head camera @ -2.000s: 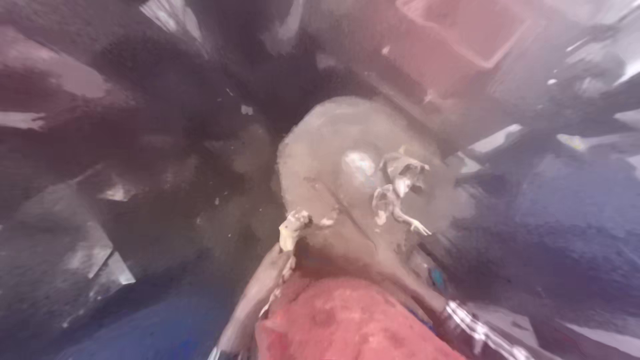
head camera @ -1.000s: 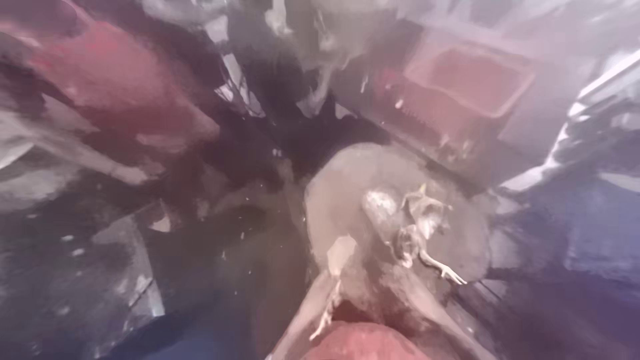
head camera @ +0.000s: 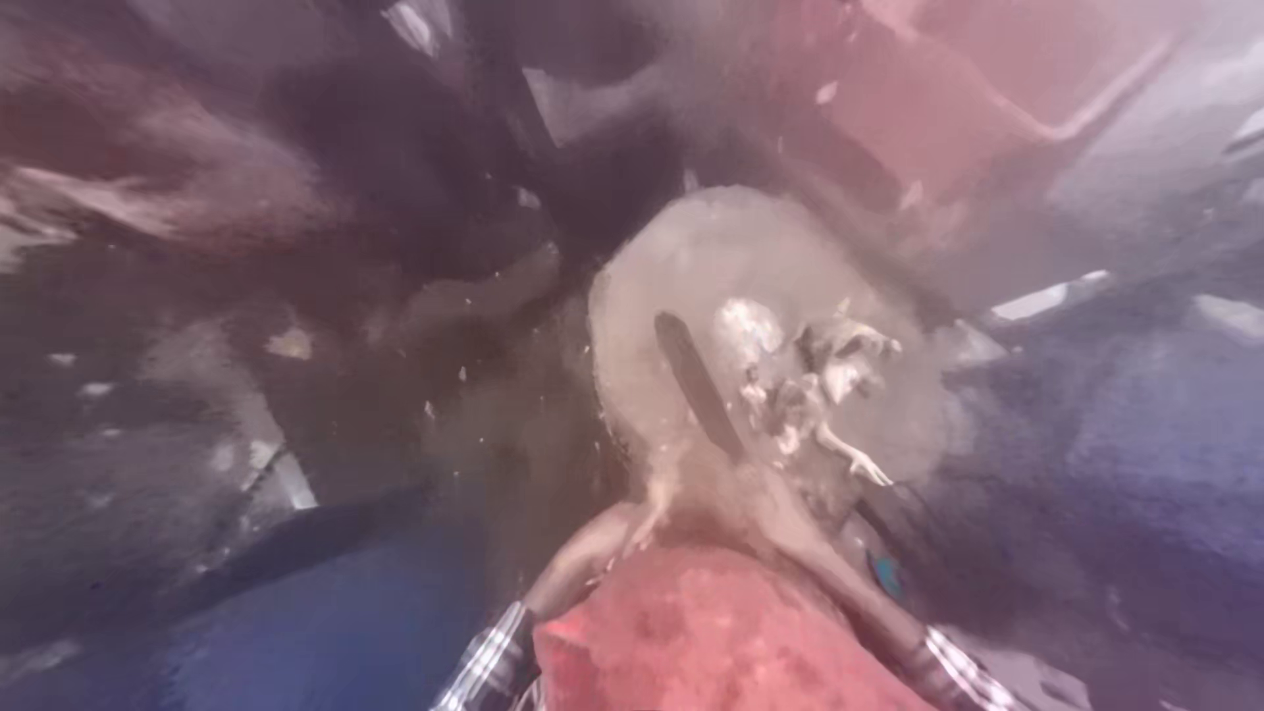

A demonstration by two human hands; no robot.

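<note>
A round pale block (head camera: 731, 247) stands in front of me, blurred. On its right half lie a whitish rounded lump (head camera: 748, 331) and several pale, irregular pieces (head camera: 839, 360), one with a thin, claw-like end, perhaps poultry parts. Left of them a long dark flat strip (head camera: 699, 385), possibly a blade, slants down toward my hands. My left hand (head camera: 652, 504) is at the near edge of the block, its fingers smeared by blur. Beside it is my right hand (head camera: 746, 474), near the strip's lower end; whether it grips the strip is unclear.
Red cloth (head camera: 721, 632) covers my front between the forearms. A reddish tub or crate (head camera: 968, 109) is beyond the block at the upper right. Blue surfaces (head camera: 316, 622) lie at the lower left and at the right. A small teal thing (head camera: 886, 575) is beside my right forearm.
My left hand, farther up over the block's near left part a second ago, is now lower at its near edge. The dark strip now shows plainly. The view has shifted.
</note>
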